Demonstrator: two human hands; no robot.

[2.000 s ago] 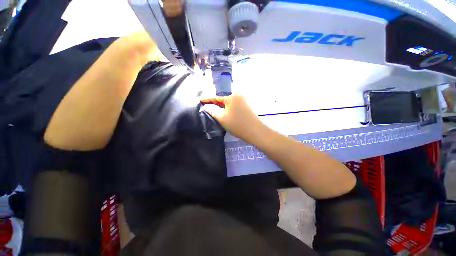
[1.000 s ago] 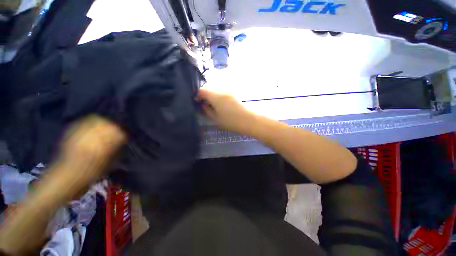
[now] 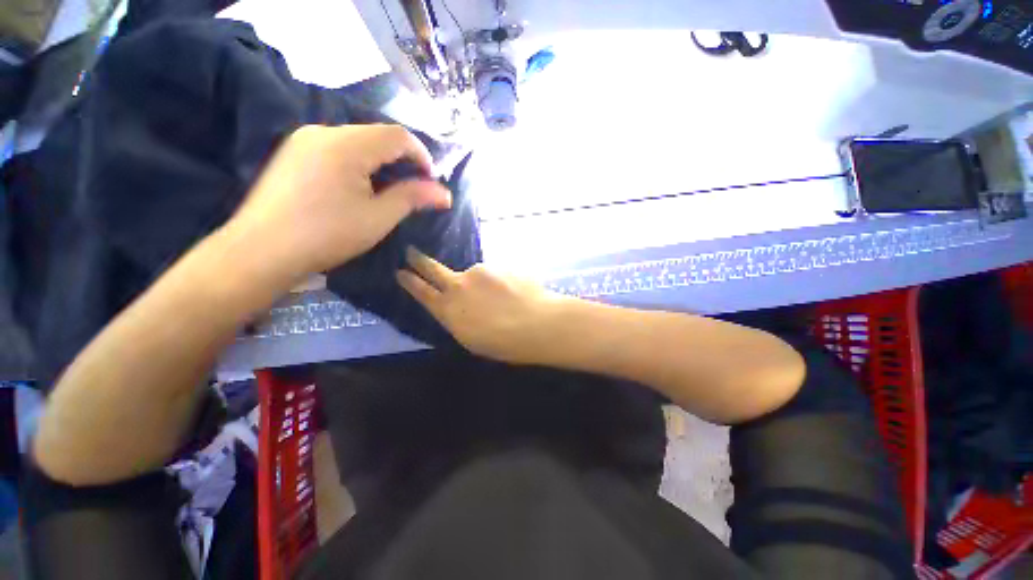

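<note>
The black garment (image 3: 170,136) lies bunched on the left of the table, with a part of it reaching to just in front of the needle area. My left hand (image 3: 351,193) grips a fold of the garment close to the presser foot (image 3: 455,119), thumb and fingers pinched on it. My right hand (image 3: 476,304) lies nearer the table's front edge, its fingertips pressing on the garment; whether they pinch it cannot be told. The blue-grey attachment (image 3: 495,93) is just right of the needle. Bright lamp light washes out the cloth's edge there.
Black-handled snips (image 3: 730,43) lie behind, right of the needle. A dark silver-edged rectangle (image 3: 913,177) is at the right. A printed ruler (image 3: 725,266) runs along the front edge. Red baskets (image 3: 870,374) stand below at right and left. The control panel (image 3: 952,23) is top right.
My left hand has come up from the lower left to the cloth near the needle. My right hand has moved down, nearer the front edge. The garment has shifted left and back, baring the ruler's left part.
</note>
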